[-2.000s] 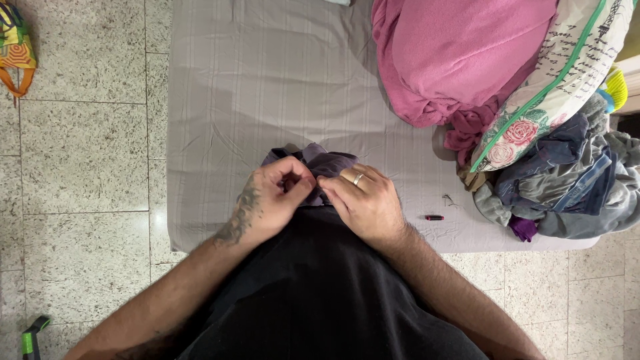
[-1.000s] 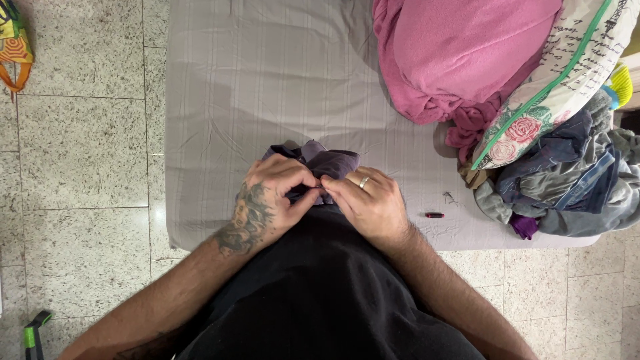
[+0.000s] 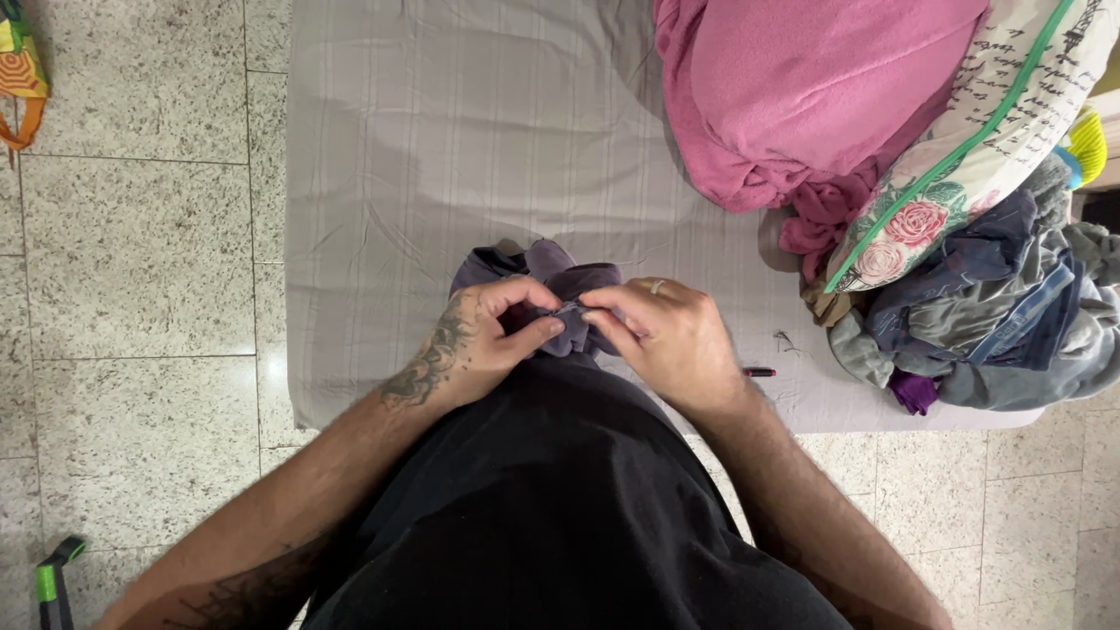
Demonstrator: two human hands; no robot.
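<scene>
A bunched purple-grey cloth (image 3: 598, 278) lies at the near edge of the bed, against the black shirt of the wearer. My left hand (image 3: 499, 337) pinches a fold of it between thumb and forefinger. From the other side my right hand (image 3: 669, 337), with a ring on one finger, grips the same fold, its fingertips a short gap from those of the left. Whether a small item sits between the fingertips cannot be told. To the right of my right hand, a small red and black object (image 3: 759, 373) rests on the sheet beside some dark thread-like bits (image 3: 787, 339).
A grey striped sheet (image 3: 455, 131) covers the bed. On its right are a pink blanket (image 3: 822, 87), a floral pillow with green piping (image 3: 914, 219) and a heap of clothes (image 3: 989, 306). An orange-handled bag (image 3: 22, 83) and a green and black object (image 3: 51, 582) are at the left.
Both hands stay at the cloth. Their fingertips have drawn slightly apart since a second ago, and more of the fold shows between them.
</scene>
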